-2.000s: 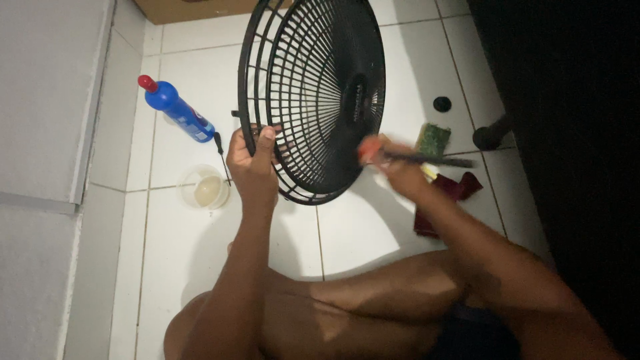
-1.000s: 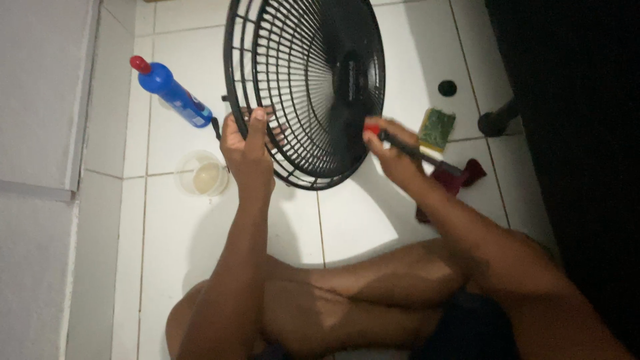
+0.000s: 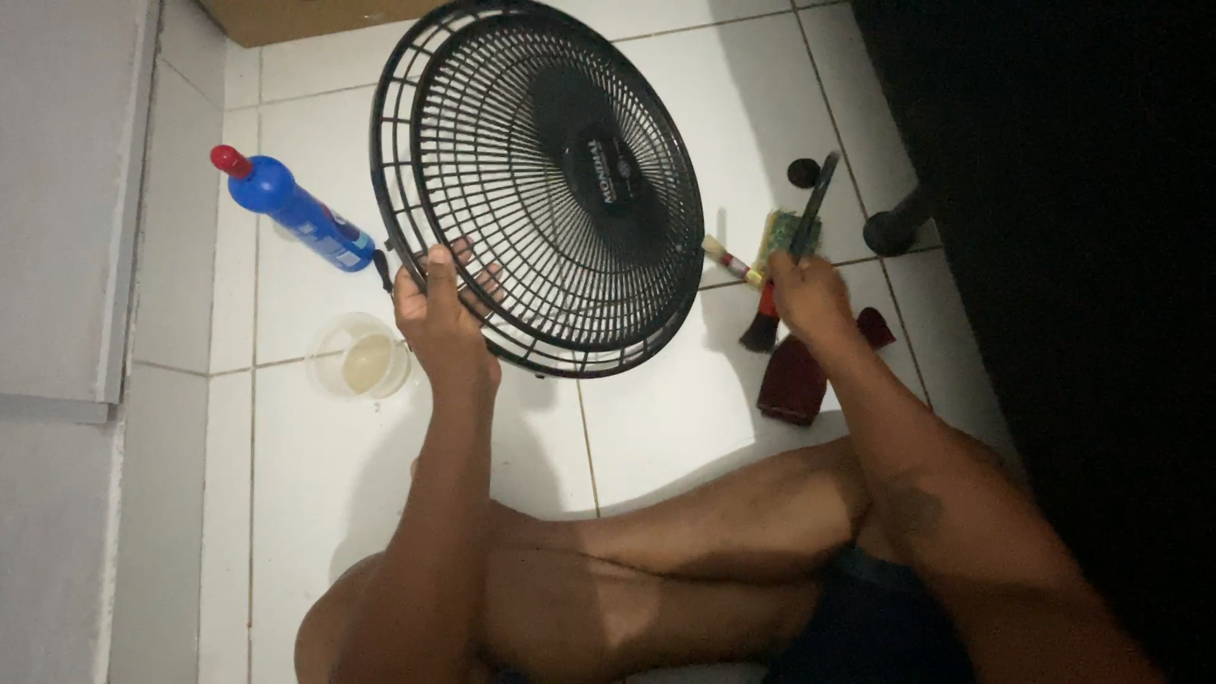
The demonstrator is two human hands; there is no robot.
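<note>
My left hand (image 3: 446, 309) grips the lower left rim of a round black plastic fan grille (image 3: 541, 180), thumb in front and fingers seen through the bars behind. The grille is held up, tilted, above the tiled floor. My right hand (image 3: 812, 294), right of the grille, holds a brush with a black handle (image 3: 815, 209) pointing up and dark bristles (image 3: 759, 332) pointing down by a red ferrule. Near this hand lie a green and yellow scouring sponge (image 3: 784, 231), a smaller brush with pale bristles (image 3: 731, 261) and a dark red cloth (image 3: 793, 380).
A blue bottle with a red cap (image 3: 304, 214) is at the left, with a clear plastic tub (image 3: 356, 356) of cloudy liquid below it. A small black round cap (image 3: 804, 173) lies beyond the sponge. A black rounded foot (image 3: 890, 234) is at the right, a cardboard box (image 3: 313, 14) at the top.
My right hand has moved away from the grille to the right, and the brush has turned so its bristles point down. The grille's face has turned more toward the view.
</note>
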